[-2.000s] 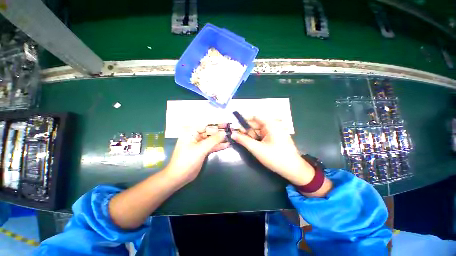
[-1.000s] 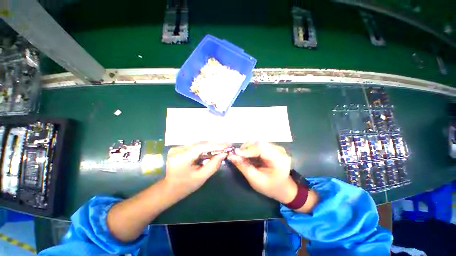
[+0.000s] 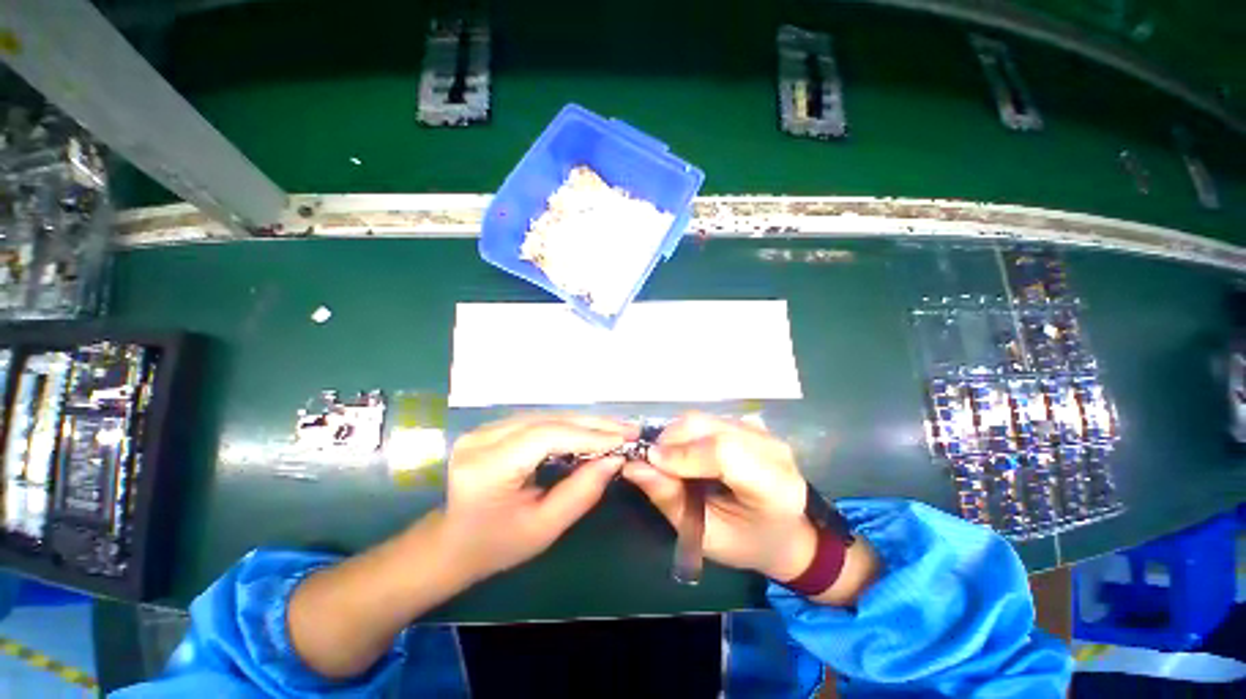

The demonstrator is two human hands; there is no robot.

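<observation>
A small dark and silver circuit board (image 3: 558, 468) is between my hands, near the bench's front middle. My left hand (image 3: 513, 485) grips it at its left side with thumb and fingers. My right hand (image 3: 731, 492) has its thumb and index fingertips at the board's right end. Slim dark tweezers (image 3: 690, 535) stick out below my right palm, pointing towards the bench's front edge. The fingers hide most of the board and any small part on it. A white sheet (image 3: 622, 358) lies just beyond my hands.
A blue bin (image 3: 517, 205) with white bits stands beyond the sheet. A loose board (image 3: 342, 426) and yellow film (image 3: 417, 437) lie left, a black tray (image 3: 167, 464) far left. Clear blister trays (image 3: 1018, 423) lie right. Phone frames (image 3: 455, 75) sit on the belt behind the metal rail.
My hands with the board are lower in view, nearer the bench edge. The tweezers now point down below my right hand. The belt frames have shifted left.
</observation>
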